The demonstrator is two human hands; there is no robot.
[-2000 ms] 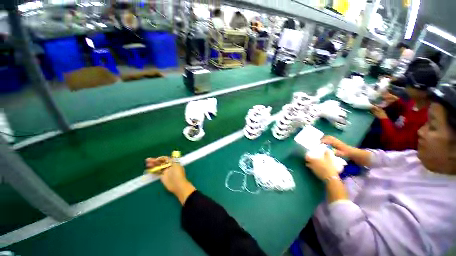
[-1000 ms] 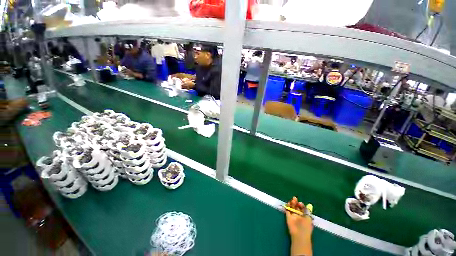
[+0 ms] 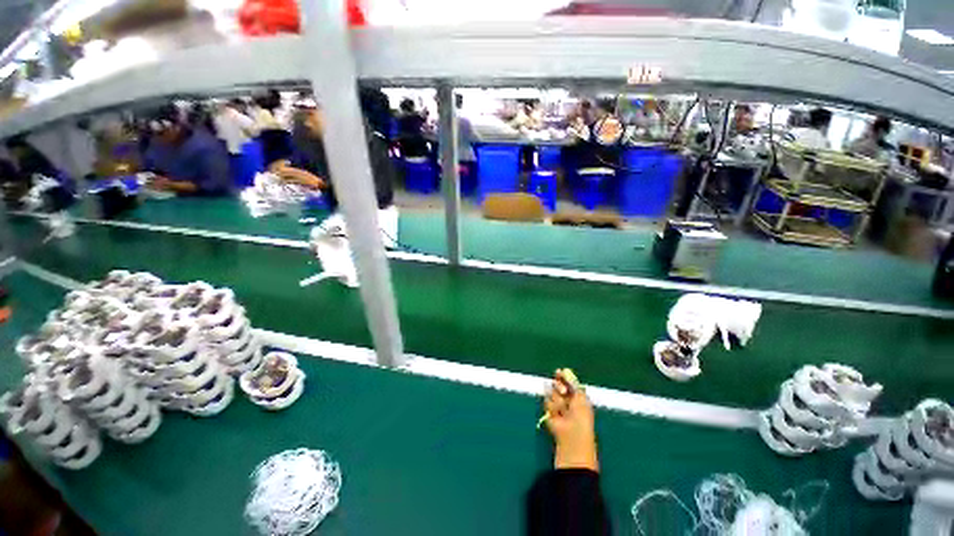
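My right hand [image 3: 570, 421], in a black sleeve, is over the bench near the pale rail. Its fingers are closed around a small yellow tool [image 3: 544, 420]; the rest of the tool is hidden in the fingers. My left hand is not in view. A tangled pile of thin white rings [image 3: 294, 492] lies on the green bench to the left of the hand. A single head shell [image 3: 273, 379] with dark electronics inside sits beyond that pile, beside many stacked head shells [image 3: 167, 351].
A white camera unit [image 3: 713, 318] with its round shell lies on the darker belt [image 3: 502, 325]. More stacked shells [image 3: 812, 408] and another ring pile [image 3: 748, 513] are at the right. A grey post [image 3: 361, 209] rises from the rail. People work across the line.
The view has swung left, then partly back right. My right hand stays near the rail with the yellow tool, its fingers now pointing more upward. The unit on the belt keeps its shape.
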